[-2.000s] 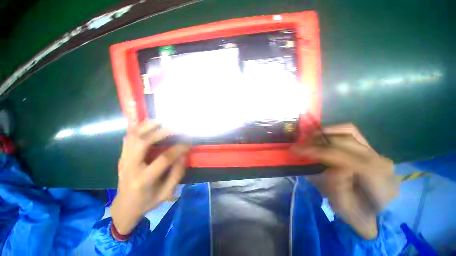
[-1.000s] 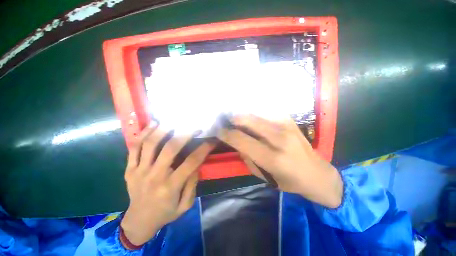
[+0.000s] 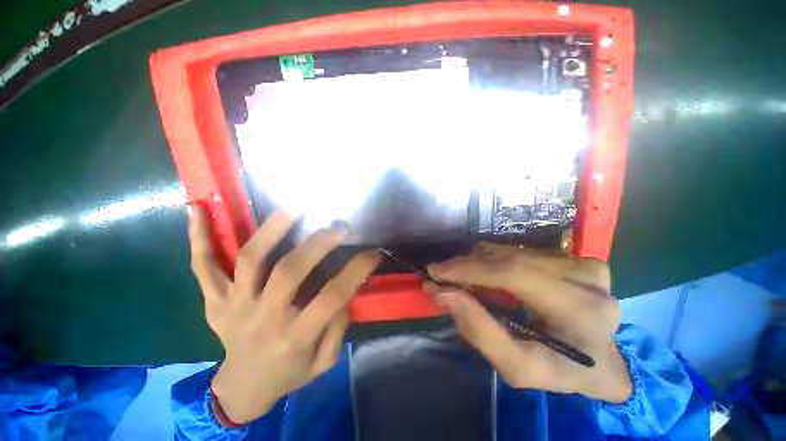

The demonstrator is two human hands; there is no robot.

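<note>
The black open tablet (image 3: 508,77) lies inside-up in the red foam tray (image 3: 185,112). Its battery (image 3: 345,129) glares white. Chips of the mainboard (image 3: 530,207) show at the right end, and a small green board (image 3: 297,66) at the top left. My right hand (image 3: 526,310) holds black tweezers (image 3: 547,338) like a pen, tips at the tablet's near long edge beside my left fingertips. My left hand (image 3: 280,310) is spread over the tray's near left part, fingertips on the tablet's near edge and battery, holding nothing visible.
The tray lies on a glossy dark green worktop (image 3: 707,172). A chipped white edge strip (image 3: 39,43) runs at the top left. Blue smock cloth (image 3: 77,400) shows at the lower left. My blue sleeves and a dark grey front panel are at the bottom.
The tray appears larger and nearer. My right hand has moved right and down off the battery, and the tweezers now show clearly in it. My left fingers stay at the near edge.
</note>
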